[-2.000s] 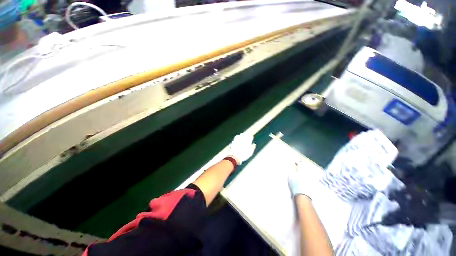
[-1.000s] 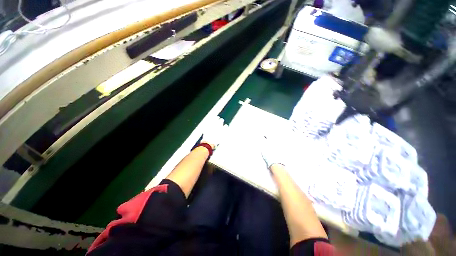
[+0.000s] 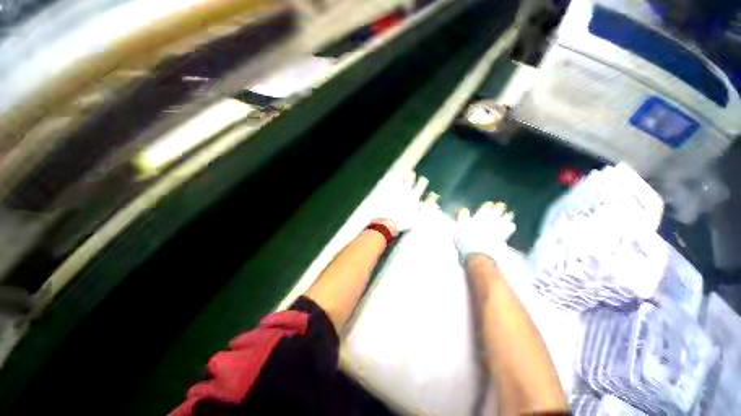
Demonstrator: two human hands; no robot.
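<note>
My left hand [image 3: 398,199], in a white glove with a dark red band at the wrist, is over the far left corner of the white work board [image 3: 418,317]. Its fingers are apart and I see nothing in it. My right hand [image 3: 485,231], also white-gloved, is at the board's far edge with its fingers spread and nothing visible in it. The glare and blur hide fine detail between the hands. Stacked white printed pieces [image 3: 601,236] lie in piles right of the board.
A dark green conveyor channel [image 3: 244,276] runs along the left. A white case with a blue top [image 3: 605,89] stands at the far right. A small round tape roll [image 3: 486,115] and a red spot [image 3: 569,176] are on the green bench top beyond the board.
Both hands have moved forward to the board's far end, and the right hand's fingers are now spread. The blurred dark shape and arm over the piles at the right are gone. The view has shifted.
</note>
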